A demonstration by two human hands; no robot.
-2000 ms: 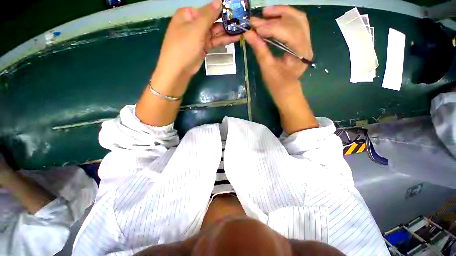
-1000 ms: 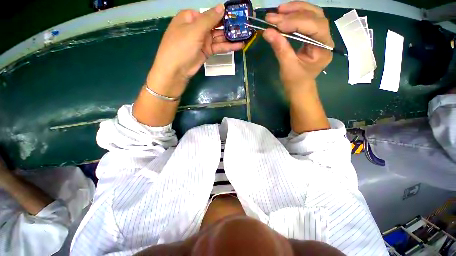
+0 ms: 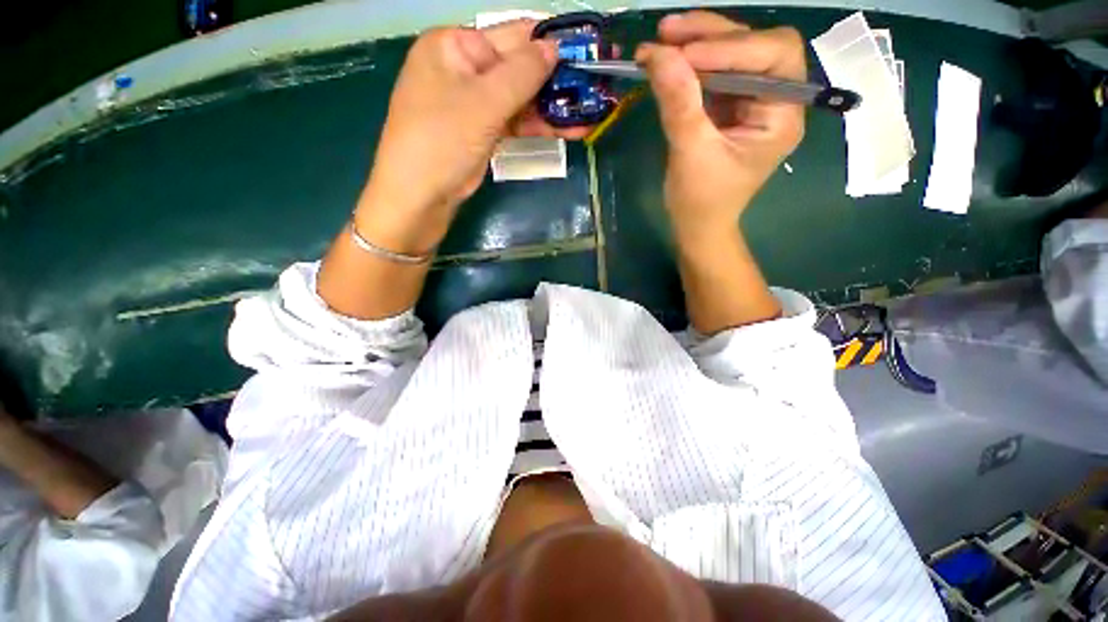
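A small rounded black watch housing (image 3: 576, 103) with a blue board inside is held at the top centre, above the bench. My left hand (image 3: 459, 109) grips its left side, with the thumb at the upper left edge. My right hand (image 3: 735, 116) holds grey metal tweezers (image 3: 763, 86), dark end pointing right. Their tips reach over the blue board; whether they grip anything is too small to tell. A yellow flex tab (image 3: 616, 119) hangs from the housing's lower right. A white sticker sheet (image 3: 530, 159) lies on the bench below, partly hidden by my left hand.
Overlapping white strips (image 3: 872, 116) lie right of my right hand, with a single white strip (image 3: 954, 137) beyond. A black heap (image 3: 1047, 116) is at far right. Other people's sleeves (image 3: 1080, 273) show at both sides. A small dark unit (image 3: 204, 15) lies beyond the pale rail (image 3: 261, 46).
The tweezers have turned from slanting down-right to nearly level across the housing. The housing has moved slightly down. The left thumb has moved onto its edge. The dark unit beyond the rail has shifted left.
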